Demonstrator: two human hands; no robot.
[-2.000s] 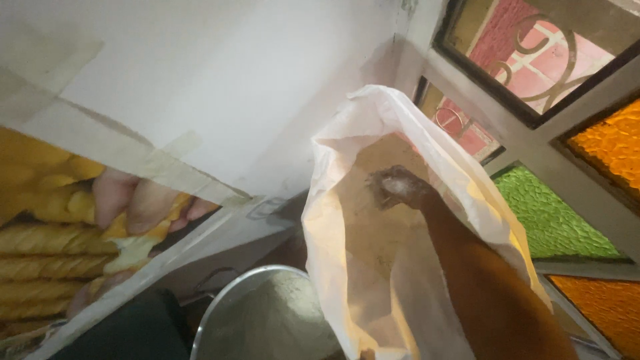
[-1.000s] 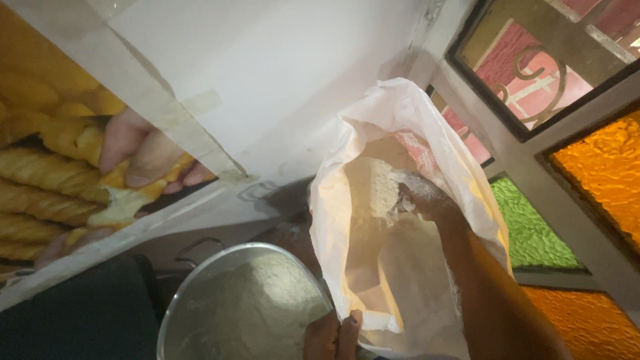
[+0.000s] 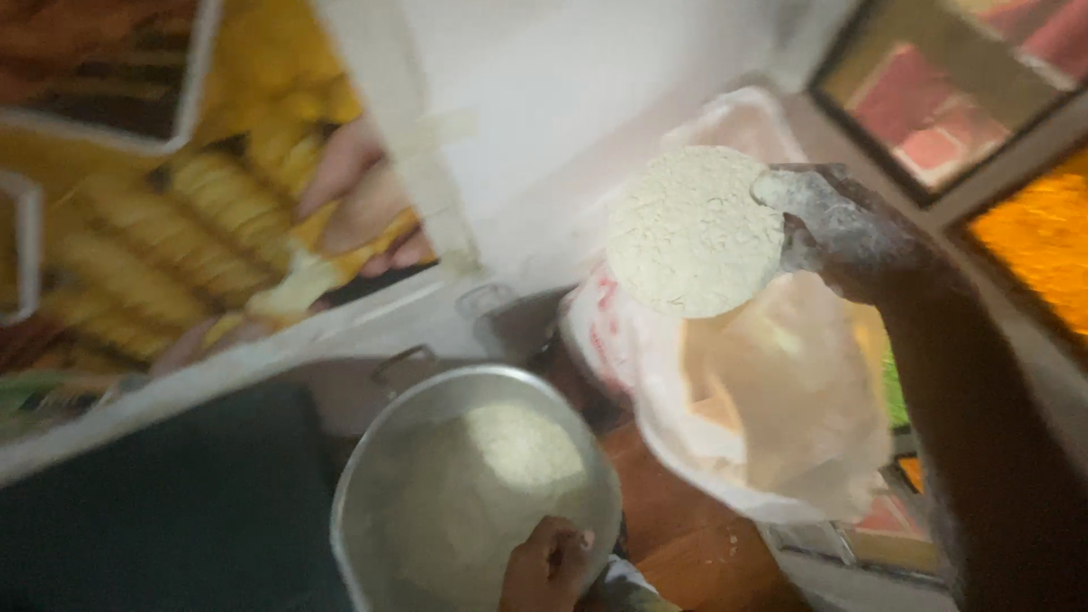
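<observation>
My right hand (image 3: 829, 221), dusted with white powder, grips a round container heaped with flour-like powder (image 3: 693, 229). It is above a white sack (image 3: 671, 425) whose mouth gapes open. Down at the left of the sack stands a large metal pot (image 3: 348, 510) with pale powder inside (image 3: 510, 450). My left hand (image 3: 548, 557) is curled over the pot's near right side; whether it touches the pot or holds anything cannot be told. The container's walls are mostly hidden under the powder.
A dark green surface (image 3: 170, 501) lies left of the pot. Behind are a white wall (image 3: 578, 102) and a poster of pastries (image 3: 195, 204). Colored glass panes (image 3: 1041, 246) in a frame stand at the right. A brown wooden surface (image 3: 688, 544) shows beside the pot.
My right hand has come up out of the sack with the filled round container. My left hand, at the sack's edge a second ago, is now over the pot. The view has shifted.
</observation>
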